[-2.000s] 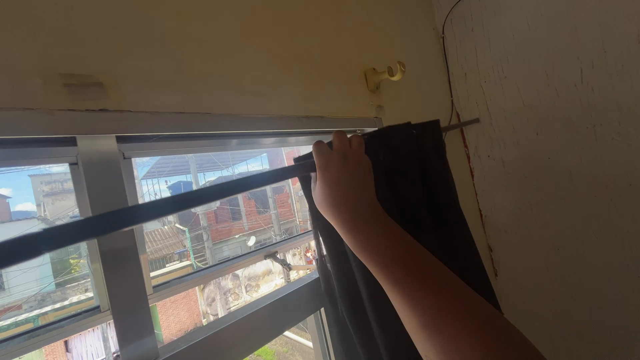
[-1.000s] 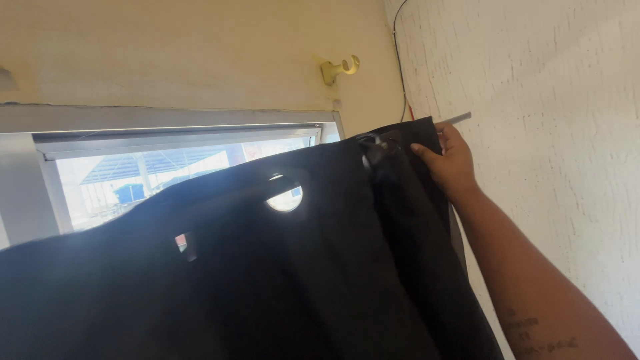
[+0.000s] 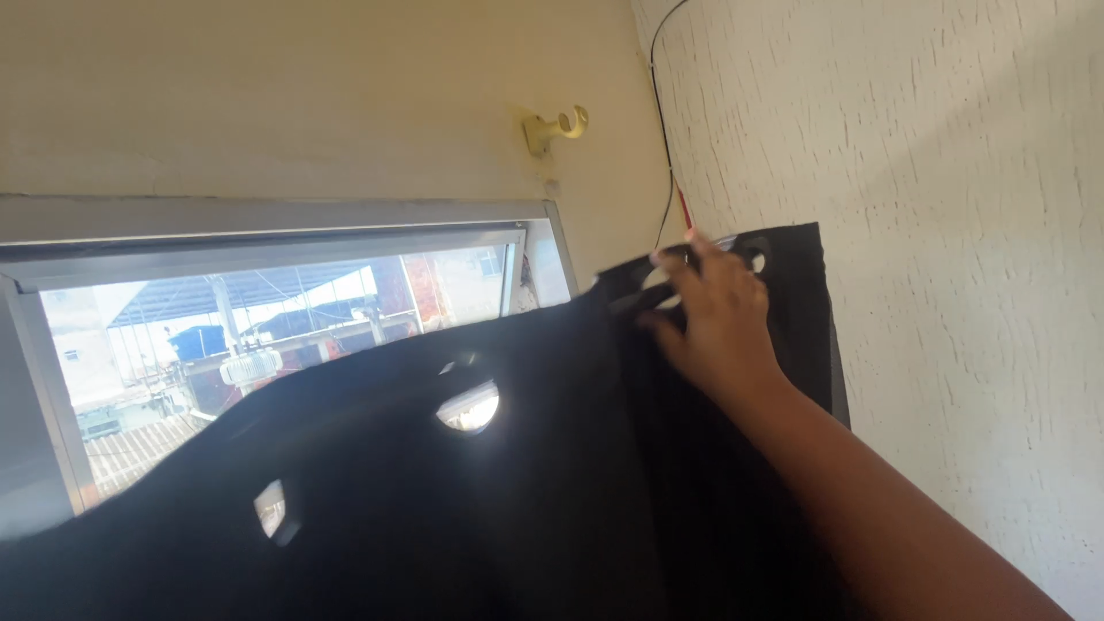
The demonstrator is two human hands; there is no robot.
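A black eyelet curtain [image 3: 552,466] spreads across the lower part of the view, its top edge rising to the right, with several round eyelets letting light through. My right hand [image 3: 716,310] is at the curtain's top edge near the right end, fingers around the dark curtain rod [image 3: 642,300] where it passes by an eyelet; the fingertips are blurred. Most of the rod lies hidden behind the cloth. Above and left of the hand, a yellowish curtain rod bracket [image 3: 556,129] with an open hook is fixed to the wall, apart from the rod. My left hand is out of view.
Behind the curtain is a metal-framed window [image 3: 285,216], with buildings and roofs outside. A textured white wall [image 3: 949,216] stands close on the right. A thin black cable [image 3: 662,112] runs down the corner, with something thin and red [image 3: 684,207] beside it.
Two seconds ago the curtain was bunched at the right and the rod showed bare across the window; now cloth covers it. My right hand has moved left from the curtain's right end since one second ago.
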